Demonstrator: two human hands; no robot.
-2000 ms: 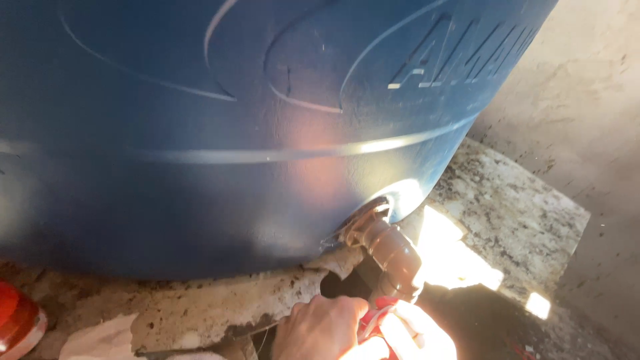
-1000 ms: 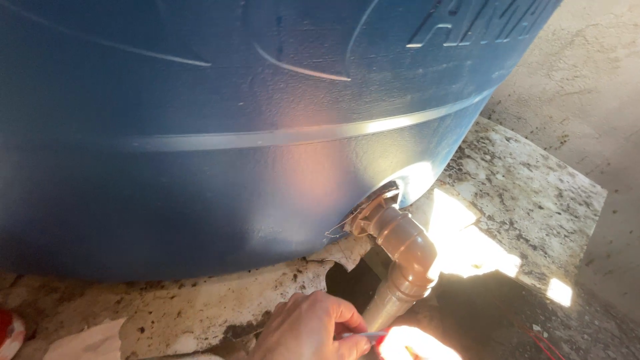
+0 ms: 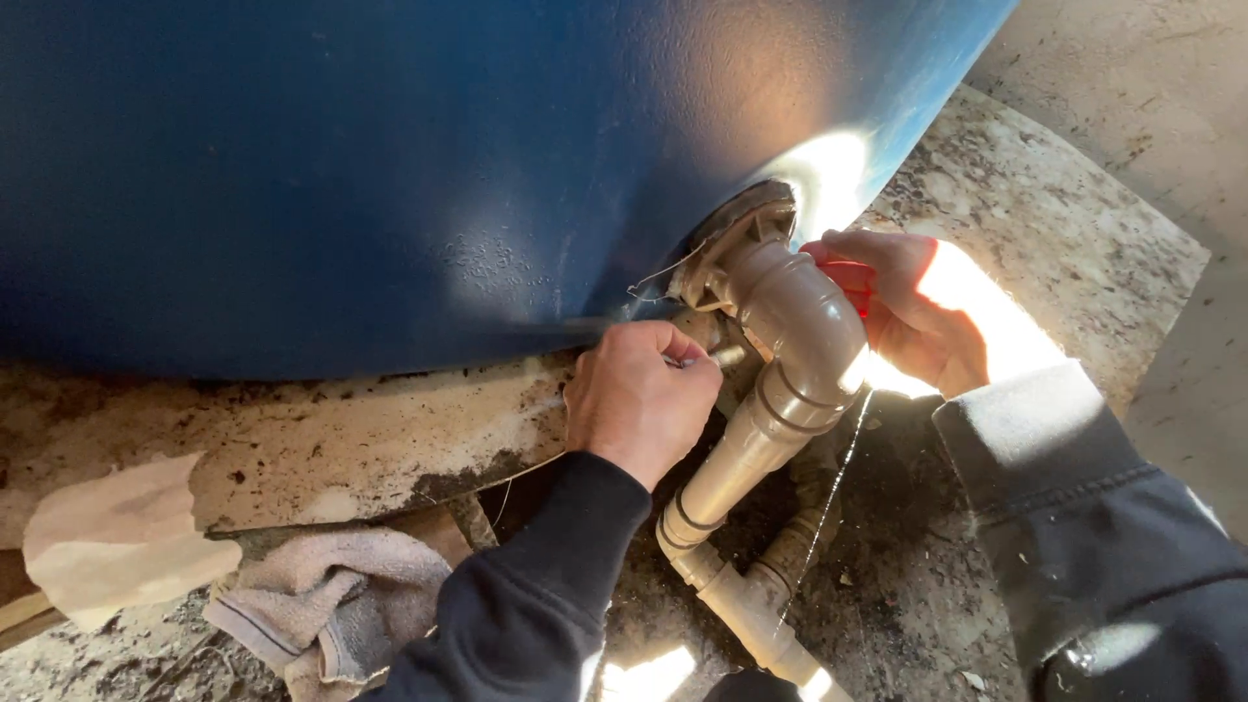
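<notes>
A brown plastic pipe elbow [image 3: 804,317] joins a ribbed flange fitting [image 3: 731,249] low on a blue plastic tank [image 3: 390,175]. Left of the elbow, my left hand [image 3: 643,390] is closed with thumb and forefinger pinched on something small and pale, mostly hidden. On the elbow's right side my right hand [image 3: 907,312] holds a red object [image 3: 850,278], partly covered by the fingers. A thin pale thread [image 3: 829,497] hangs below the elbow, and another loose strand [image 3: 663,278] curls beside the flange.
Under the tank lies a stained, chipped slab [image 3: 341,448]. A grey towel [image 3: 341,604] and a torn pale sheet [image 3: 127,536] are at lower left. The brown pipe [image 3: 731,468] runs down to a branch joint [image 3: 741,595]. A rough wall [image 3: 1150,107] rises at right.
My hands were together below the elbow; now they are apart, one on each side of it. The right hand has moved up with the red object. The view has shifted down.
</notes>
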